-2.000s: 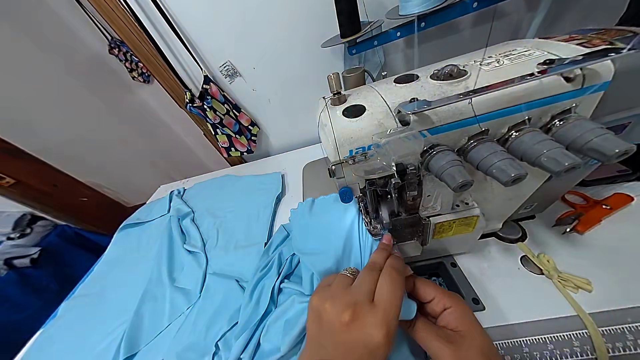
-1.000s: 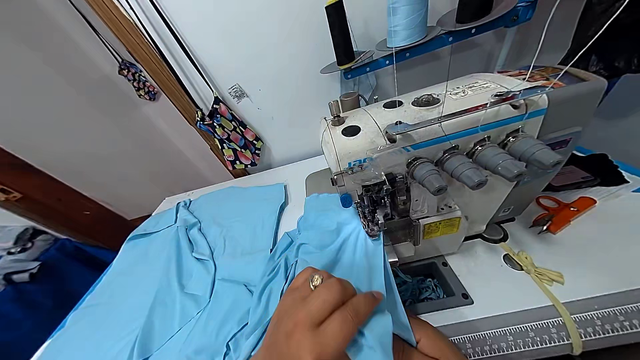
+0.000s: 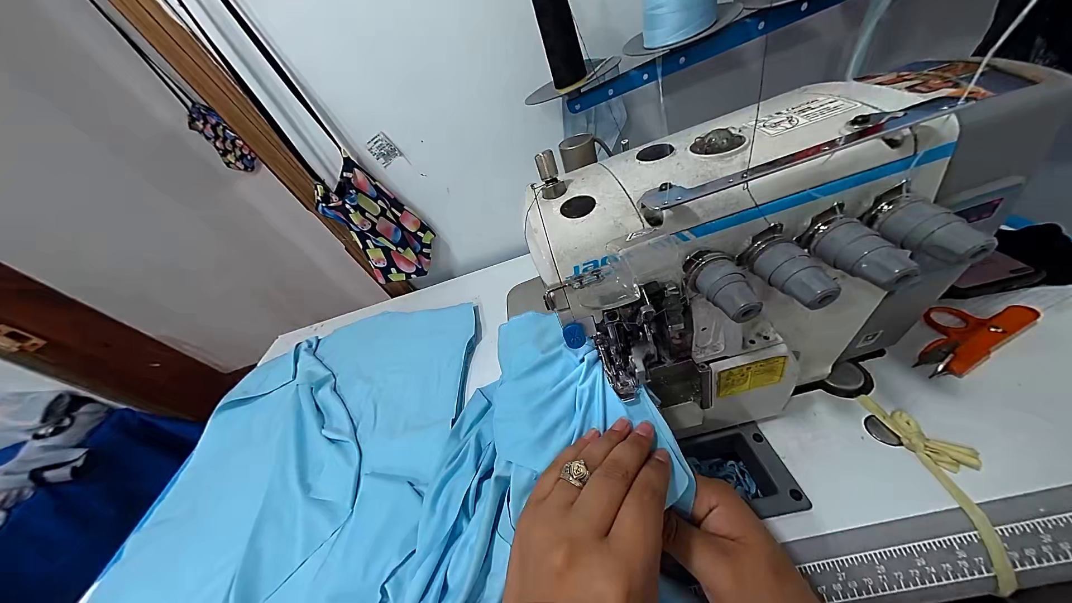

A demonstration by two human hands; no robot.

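Light blue fabric (image 3: 394,435) lies over the white table, its right part gathered under the presser foot (image 3: 624,381) of a white Jack overlock sewing machine (image 3: 670,201). My left hand (image 3: 595,511), with a ring on one finger, rests flat on the fabric just in front of the foot, fingertips together. Close beside it on the right, my right hand (image 3: 729,536) pinches the fabric's edge between thumb and fingers; part of this hand is hidden behind the left one and the cloth.
Orange thread snips (image 3: 976,339) and a knotted yellow strip (image 3: 930,448) lie right of the machine. A measuring tape (image 3: 938,557) runs along the table's front edge. Scraps fill an opening (image 3: 729,477) below the machine head. Thread cones (image 3: 678,21) stand behind; patterned pouches (image 3: 377,222) hang left.
My left hand has moved off the presser foot area toward me, then forward again onto the fabric with its fingers straighter. The fabric's edge now shows between the foot and my right hand.
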